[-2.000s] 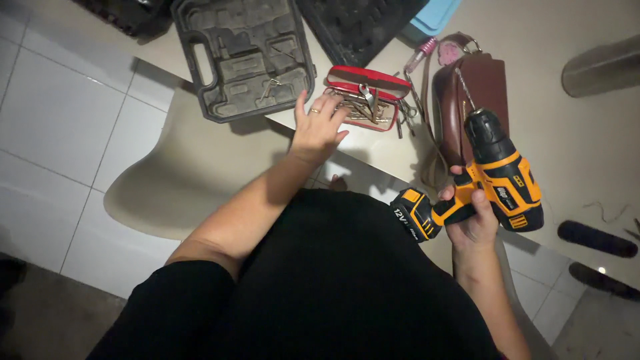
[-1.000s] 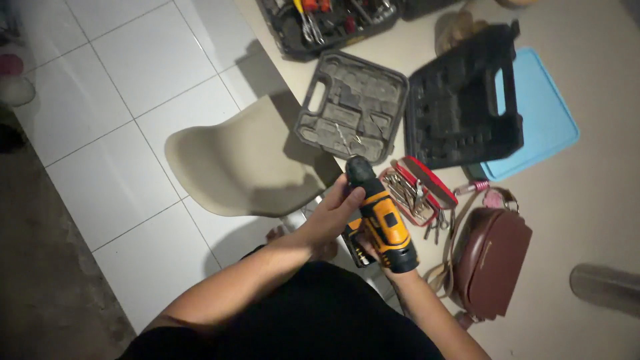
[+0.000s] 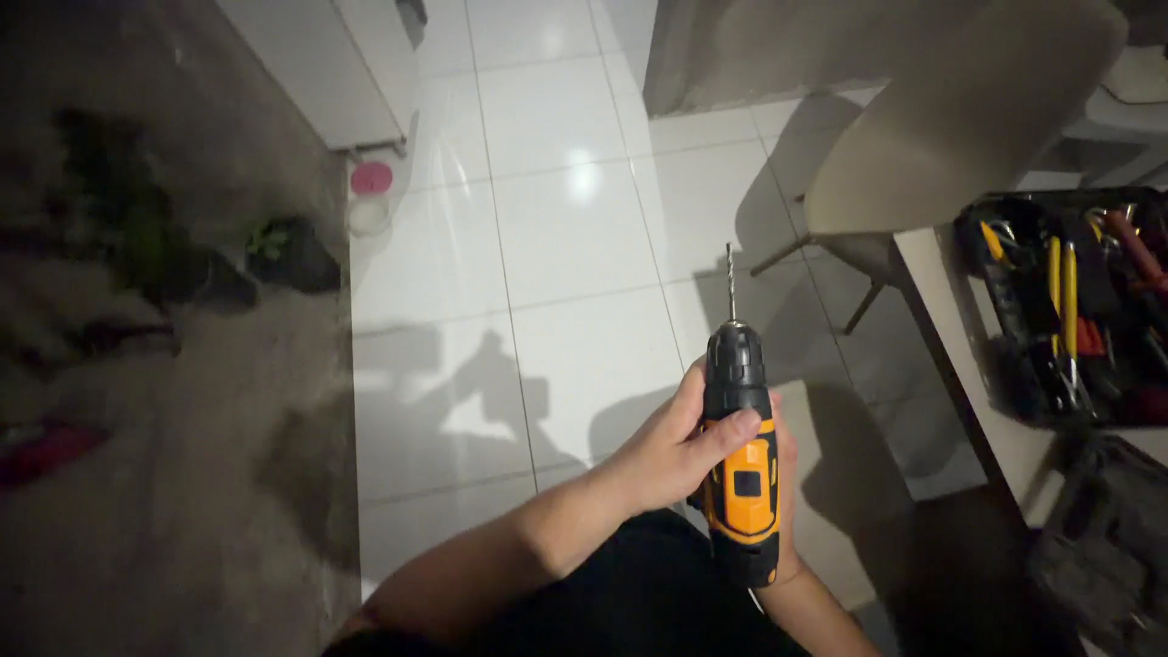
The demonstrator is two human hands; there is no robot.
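Observation:
An orange and black cordless drill (image 3: 748, 474) points away from me over the tiled floor, with a twist drill bit (image 3: 730, 283) in its black chuck. My left hand (image 3: 698, 443) wraps the drill's front from the left, its thumb lying on top just behind the chuck. Behind the right side of the drill is my right hand (image 3: 787, 474); the drill body covers most of it, along with the handle it is at. The bit's tip touches nothing.
At right, a table edge (image 3: 949, 365) carries an open tool case (image 3: 1013, 383) with pliers and other hand tools, and a grey moulded drill case (image 3: 1113, 538). Chairs (image 3: 912, 164) stand beside the table. A white cabinet (image 3: 319, 73), a pink round object (image 3: 371, 178) and potted plants (image 3: 283, 251) are at left.
My left hand has gone from the red case of bits to the front of the drill. The view has swung left toward the floor, and the red case and brown bag have left it.

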